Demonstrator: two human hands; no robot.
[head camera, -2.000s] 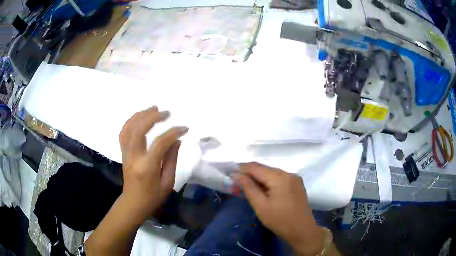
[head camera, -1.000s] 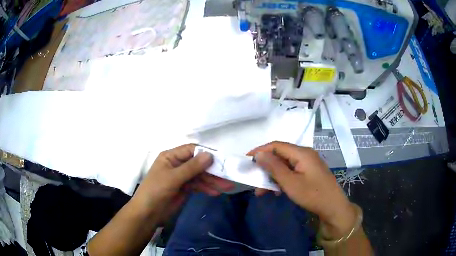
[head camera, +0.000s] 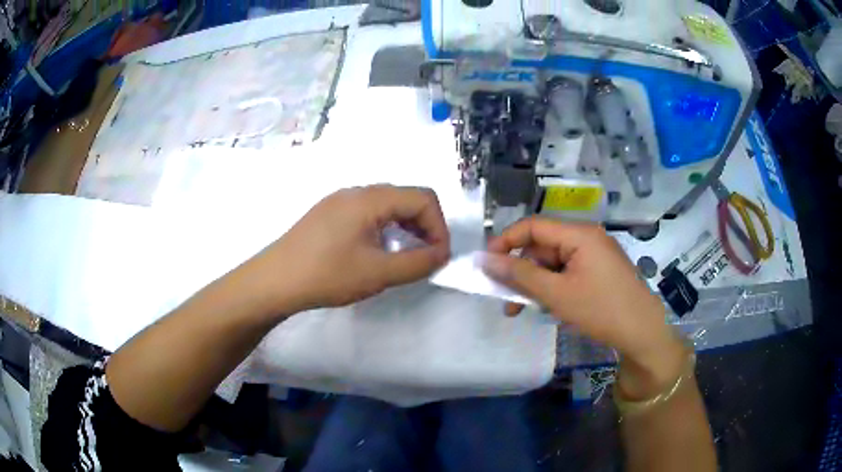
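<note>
My left hand (head camera: 392, 240) has its fingers closed on white fabric, just left of and below the needle area. My right hand (head camera: 554, 272) pinches a small white fabric edge (head camera: 475, 277) between thumb and fingers. The white fabric panel (head camera: 231, 221) spreads over the table and hangs over its front edge below my hands. The overlock machine (head camera: 591, 55) stands just beyond my hands, its presser foot area (head camera: 475, 152) dark and crowded. The fingertips partly hide the held edge, and it is blurred.
Scissors (head camera: 739, 235) with red and yellow handles lie right of the machine, near a small black block (head camera: 679, 290). A greyish pattern sheet (head camera: 222, 92) lies at the upper left on the table. A measuring scale (head camera: 729, 309) runs along the front right edge.
Both hands have moved up from above the lap towards the machine with the fabric edge. The panel now covers more of the front table edge. The hanging white tape is no longer visible.
</note>
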